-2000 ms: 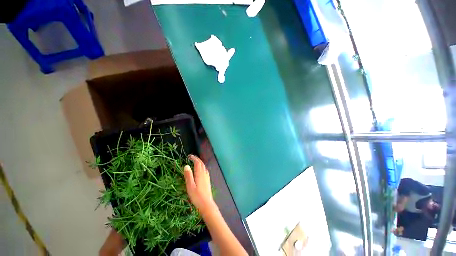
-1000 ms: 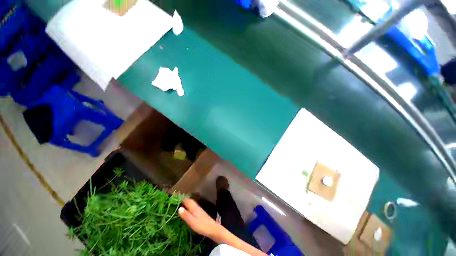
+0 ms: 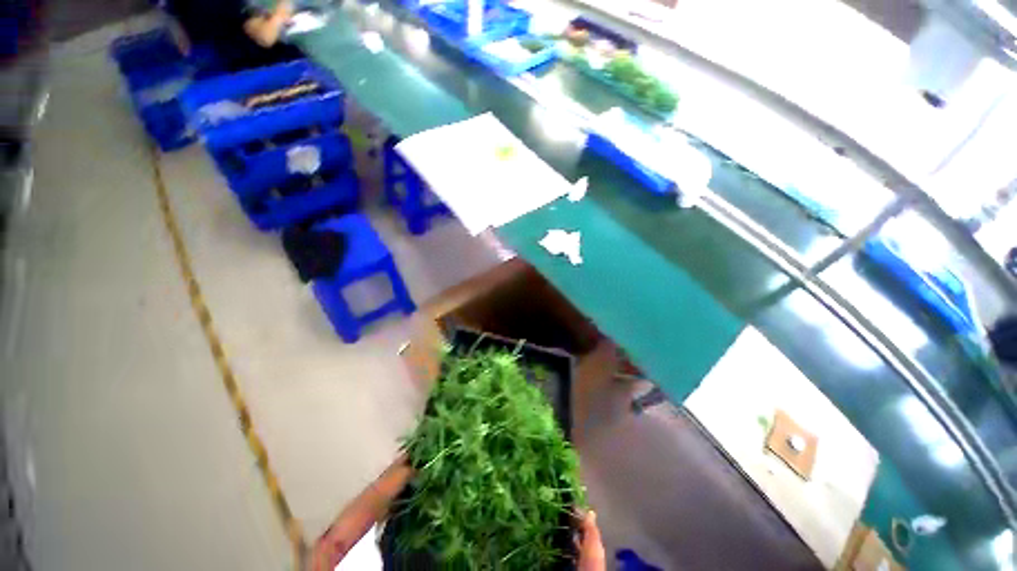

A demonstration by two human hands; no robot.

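Note:
A black tray (image 3: pixel 562 375) heaped with bright green leafy sprigs (image 3: pixel 491 446) is at the bottom centre, in front of me. My left hand (image 3: pixel 385 487) is at its left side, fingers partly hidden by the tray and leaves. My right hand (image 3: pixel 590 540) is at its right side near the picture's lower edge, partly cut off. The bare hands hold the tray between them. The sprigs cover most of the tray; a strip of its inside shows at the far right corner.
An open carton (image 3: pixel 452 292) lies beyond the tray beside the green bench (image 3: pixel 658 301). White boards (image 3: pixel 452 178) and a brown pad (image 3: pixel 791 444) lie on the bench. A blue stool (image 3: pixel 362 268) and stacked blue bins (image 3: pixel 273 139) stand ahead. A person's hand (image 3: pixel 268 25) is far off.
The view has swung to look further along the bench and aisle. The tray now sits lower centre, clear of the carton's left side, and my left hand shows again at its left side.

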